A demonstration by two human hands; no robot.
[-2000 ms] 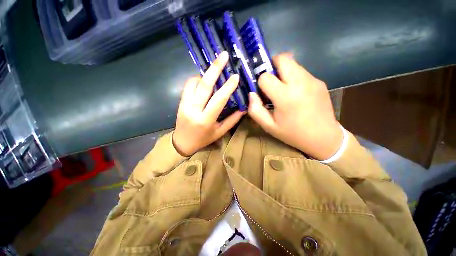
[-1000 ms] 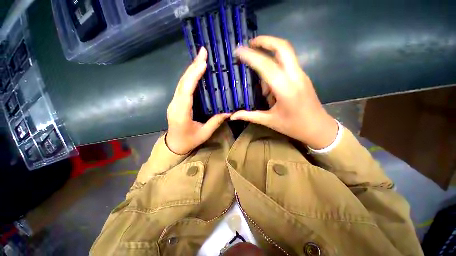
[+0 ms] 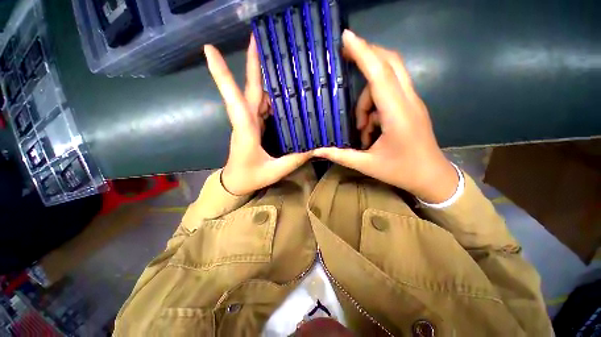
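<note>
Several keypad mobile phones (image 3: 304,82) stand on edge side by side at the bench's front edge, their blue and dark sides showing as stripes. They are pressed together in one even block. My left hand (image 3: 247,128) is at the block's left side, index finger raised off it, other fingers against the side and thumb along the near ends. My right hand (image 3: 395,122) is at the right side, its thumb meeting my left thumb at the near ends and its fingertip near the far right. Both bare hands hold the block between them.
A stack of clear plastic trays (image 3: 142,64) with dark phones in pockets lies at the upper left, close to the block. Another clear tray (image 3: 58,135), partly filled, lies at the far left. The dark green bench (image 3: 487,79) ends just before my jacket. A red stool (image 3: 142,191) stands below.
The phones were fanned unevenly and are now lined up in a straight block. My hands moved from on top of them to both sides. My left index finger has lifted away.
</note>
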